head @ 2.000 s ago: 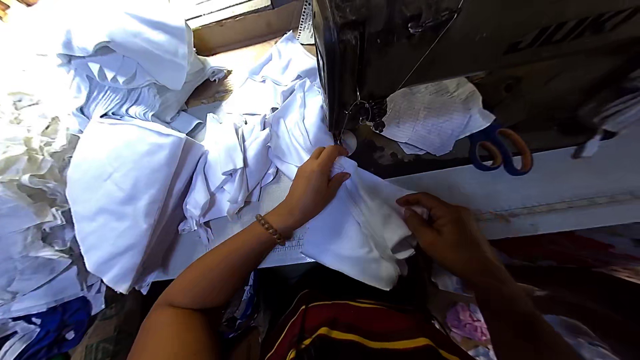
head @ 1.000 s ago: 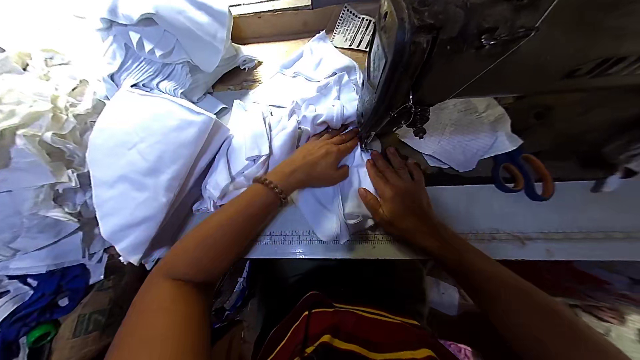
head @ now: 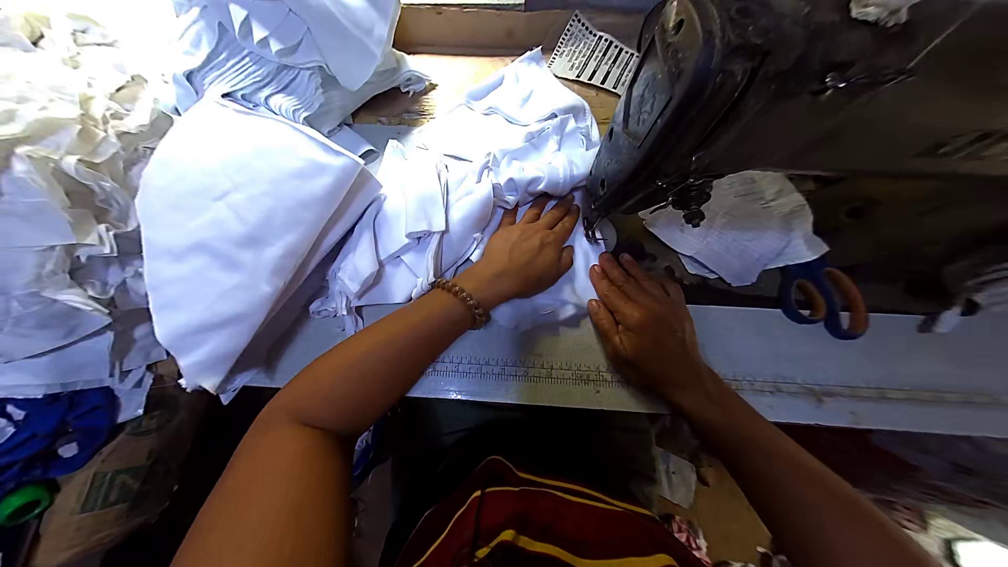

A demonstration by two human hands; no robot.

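Note:
A piece of white fabric (head: 543,307) lies at the needle and presser foot (head: 592,228) of a dark Juki sewing machine (head: 677,102). My left hand (head: 531,248) rests flat on the fabric, just left of the foot, with its fingers slightly spread. Below and to the right of the foot, my right hand (head: 646,323) touches the fabric's right edge with its fingertips, palm down. More bunched white fabric (head: 465,181) spreads behind and left of my left hand. Neither hand is closed around the cloth.
Folded white cloth (head: 244,228) is heaped on the left, beside a pile of pale scraps (head: 55,236). Blue-and-orange-handled scissors (head: 823,299) lie right of the machine's needle, near a pale cloth or paper piece (head: 740,224). A printed ruler strip (head: 520,370) runs along the table's front edge.
Two seconds ago my right hand held the fabric's lower right part away from the needle; it has since moved in beside the foot. My left hand now lies flatter on the cloth.

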